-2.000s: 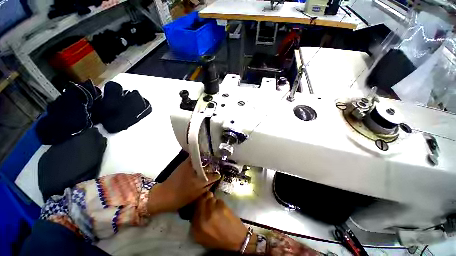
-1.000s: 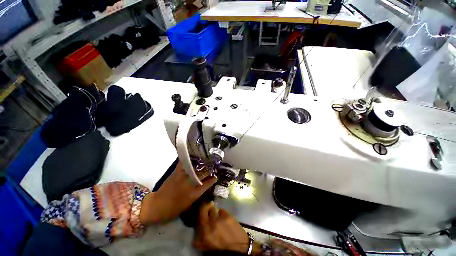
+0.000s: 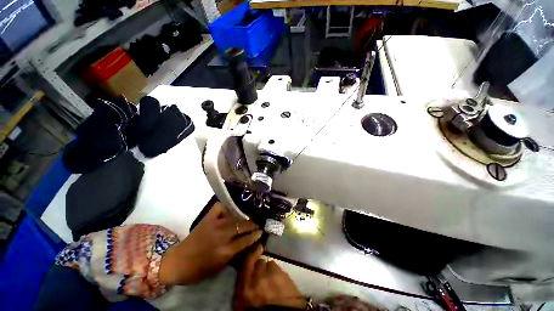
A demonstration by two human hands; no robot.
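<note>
My left hand (image 3: 209,246) lies on the black workpiece (image 3: 203,214) just left of the presser foot area (image 3: 273,209), fingers bent and pressing the fabric. My right hand (image 3: 267,282) is close below it, its fingertips pinching the near edge of the same fabric. The workpiece is mostly hidden under both hands. The needle tip is hidden behind the white curved guard (image 3: 214,176) and metal parts. A thin black strip (image 3: 340,273) runs from the hands to the right across the table. The lamp lights the metal bed (image 3: 310,234).
Dark cut panels (image 3: 103,191) and puffy black pieces (image 3: 164,129) lie at the table's left. The white machine arm (image 3: 389,176) spans the right. Red and black snips (image 3: 446,294) lie at lower right. A blue bin (image 3: 249,33) stands behind.
The view has shifted slightly, so the machine and stacks sit differently in the picture. Both hands stay at the workpiece; their fingertips are now closer together than one second ago.
</note>
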